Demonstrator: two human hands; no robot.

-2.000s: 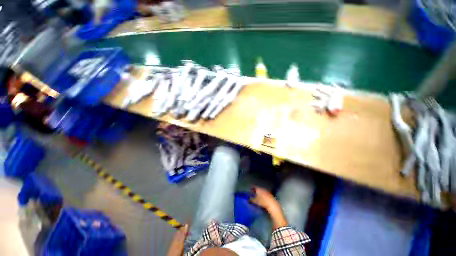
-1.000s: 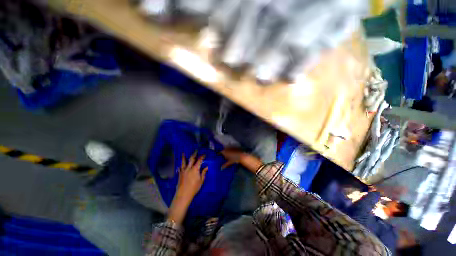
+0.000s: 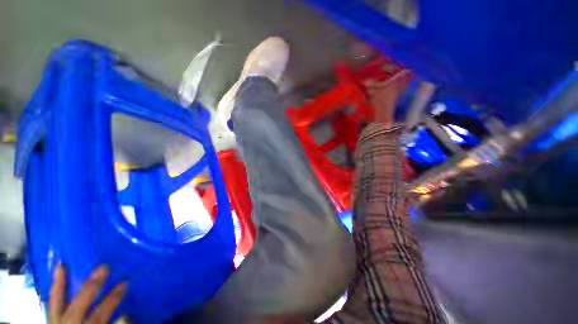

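A blue plastic stool with large openings fills the left of the view, tilted and close to me. My left hand is at the bottom left, cut off by the edge; its spread fingers lie on the stool and hold it, with the palm out of view. A red plastic stool stands beyond my leg, right of centre. My right arm, in a checked sleeve, reaches towards it. My right hand is blurred at the red stool's far right side; whether it grips the stool cannot be told.
My leg and pale shoe are between the stools. Another red part shows behind the blue stool. A large blue surface is at the upper right. A blurred metal bar slants at the right. Grey floor shows at the top.
The view has turned away from the bench, which is out of view. The blue stool now appears larger and at the left. My right hand has left it and reached out beside the red stool.
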